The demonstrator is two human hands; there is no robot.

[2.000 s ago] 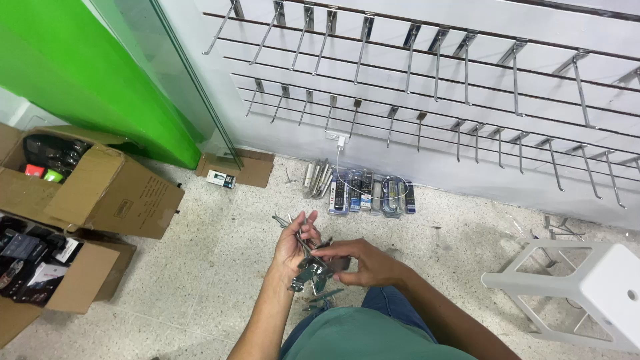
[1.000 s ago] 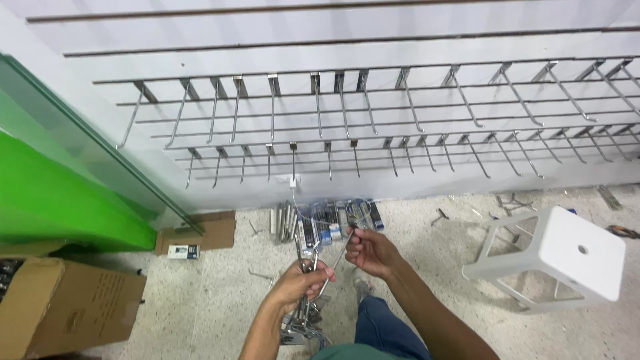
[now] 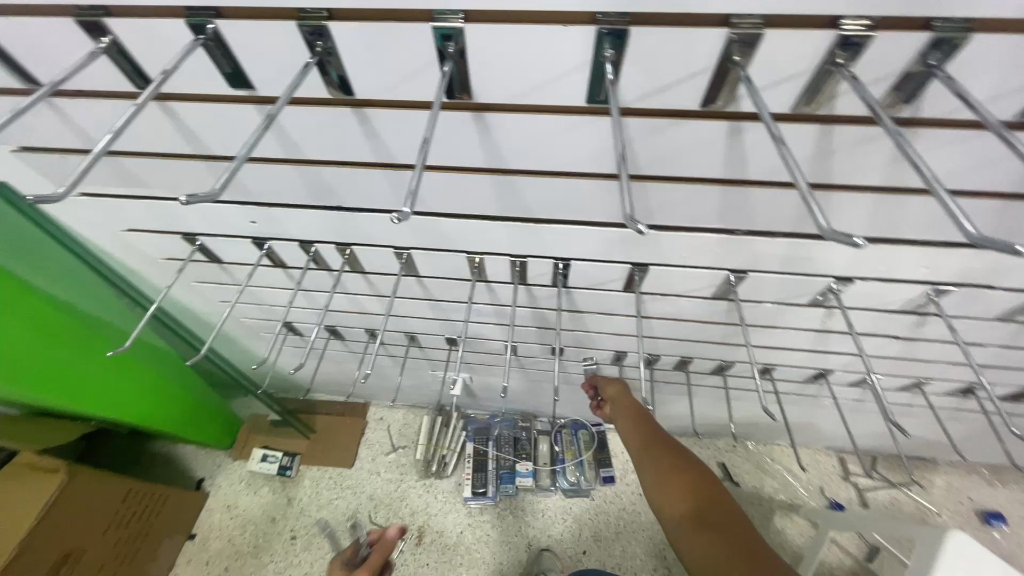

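Note:
My right hand (image 3: 606, 398) reaches to the slatwall (image 3: 528, 192) and grips a chrome slatwall hook (image 3: 590, 366), its flat bracket standing up above the fingers, near the lower row of mounted hooks. At the bottom edge, my left hand (image 3: 370, 552) is closed around several metal hooks (image 3: 358, 534); it is partly cut off by the frame. Rows of chrome hooks (image 3: 424, 144) jut out from the slots of the white wall. Packaged remote controls (image 3: 480, 460) lie on the floor by the wall, a white cable (image 3: 552, 464) looping over them.
A glass panel edge (image 3: 160, 320) and a green surface (image 3: 96, 344) stand at the left. Cardboard boxes (image 3: 104, 512) are at the lower left, a flat cardboard piece (image 3: 336, 432) nearby. A white plastic stool (image 3: 904, 544) stands lower right, with loose hooks on the floor.
My right hand has left the bundle in my left hand and moved out to the wall with one hook. The view has shifted closer to the wall.

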